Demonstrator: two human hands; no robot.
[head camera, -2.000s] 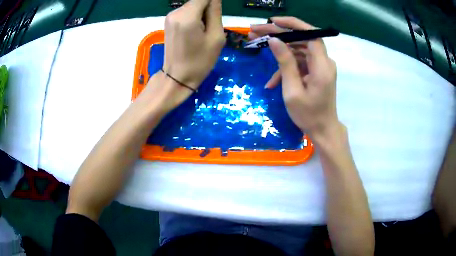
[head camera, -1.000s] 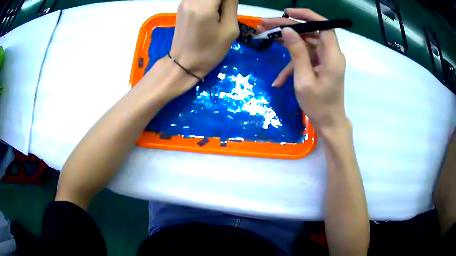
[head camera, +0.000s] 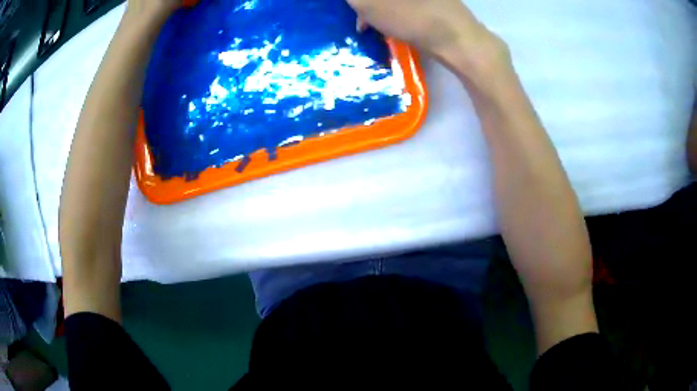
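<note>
The orange tray (head camera: 306, 153) lies on the white foam sheet, its top edge out of the picture. Small shiny blue pieces (head camera: 267, 84) fill it, glaring white in the middle. A few small dark pieces (head camera: 243, 163) sit on its near rim. My left hand (head camera: 157, 6) is at the tray's upper left, mostly cut off by the top edge. My right hand (head camera: 409, 19) is at the tray's upper right, partly cut off at the top, its fingers mostly out of view. What either hand holds cannot be seen.
The white foam sheet (head camera: 321, 221) spreads under the tray and on both sides, with a thin dark line across its left part. A dark green surface with dark items (head camera: 38, 30) is at the upper left. Part of another person's arm (head camera: 692, 145) shows at the right edge.
The view has shifted, so the tray sits higher, further left and tilted. My left wrist has moved off the tray's middle to its left side. The black pointed tool and dark part are out of view.
</note>
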